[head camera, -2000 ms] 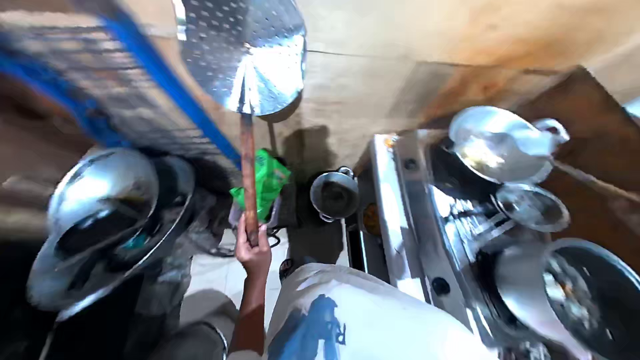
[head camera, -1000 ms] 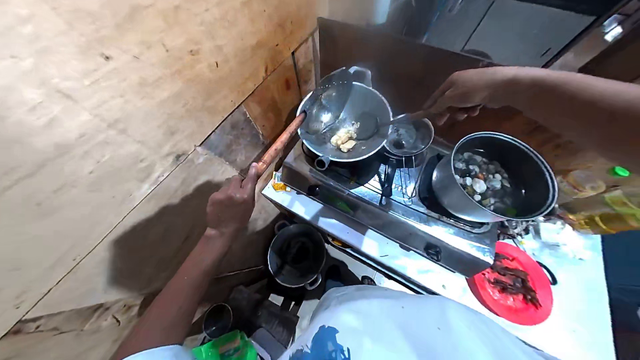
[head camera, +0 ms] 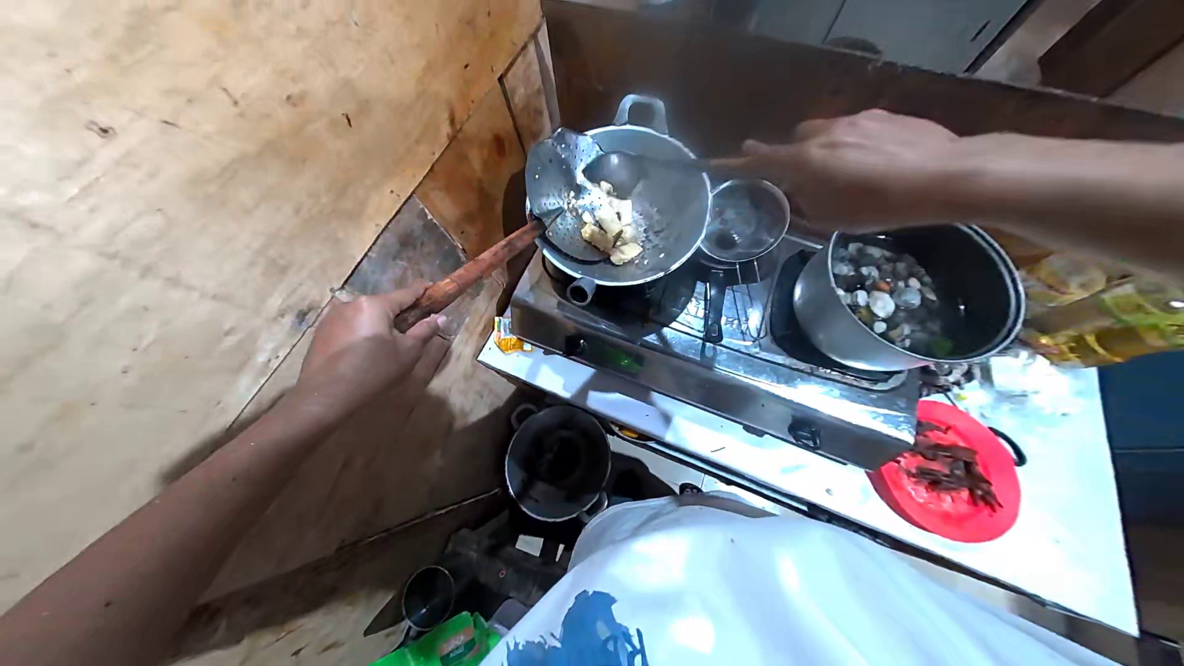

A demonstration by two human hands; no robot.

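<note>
My left hand grips the wooden handle of a perforated metal skimmer, whose head rests in the left side of a metal wok. Pale chunks of food lie in the wok beside the skimmer. With my right hand, blurred, I hold a ladle by its dark handle; its bowl is over the wok, next to the skimmer head and the food. The wok sits on the left burner of a metal gas stove.
A round wire strainer lies between the wok and a deep pot of shellfish-like pieces in liquid. Oil bottles stand at right. A red plate holds dark strips. A dark pot sits below the counter; a wooden wall borders the left.
The view has swung strongly to the stove. The skimmer, raised near the rack at first, is now in the wok. My right hand, unseen at first, came into view with the ladle.
</note>
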